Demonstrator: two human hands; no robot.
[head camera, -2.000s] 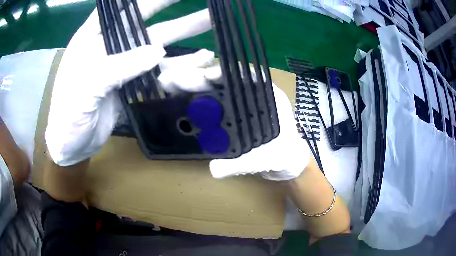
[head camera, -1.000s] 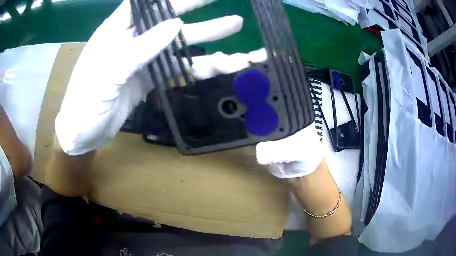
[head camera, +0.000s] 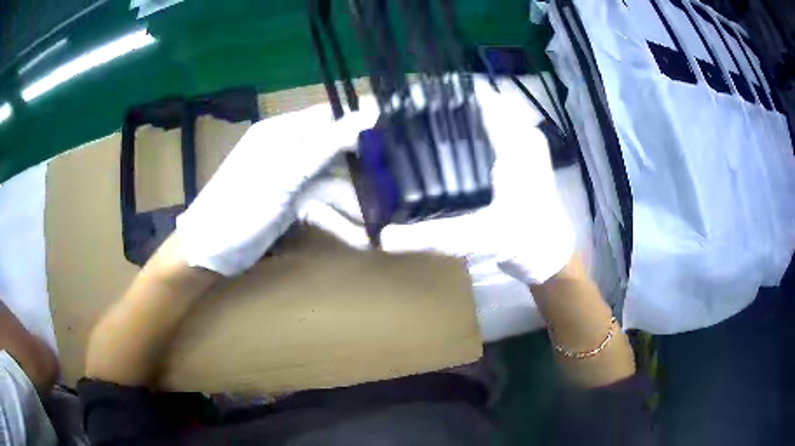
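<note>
A batch of several black frames (head camera: 436, 161) is held upright over the cardboard, blurred, with their side rails running up past the top edge. Blue-violet film (head camera: 377, 170) shows on the end plate at the batch's left side. My left hand (head camera: 266, 174), in a white glove, holds the batch's left side. My right hand (head camera: 523, 192), also gloved in white, grips it from the right and below. Some fingertips are blurred or hidden by the frames. Two stacks of black frames (head camera: 188, 165) stand side by side on the left of the cardboard, partly behind my left hand.
Tan cardboard (head camera: 349, 314) lies under my hands. Loose black frames (head camera: 558, 144) lie at the right, one with blue film. White sheets (head camera: 689, 200) cover frame layers at the far right. A person's arm (head camera: 24, 341) shows at the left edge. Green surface (head camera: 218, 43) lies beyond.
The batch has turned from showing its broad end plate to being nearly edge-on. My hands have come closer together around it. The view has shifted, and the left stacks are now uncovered.
</note>
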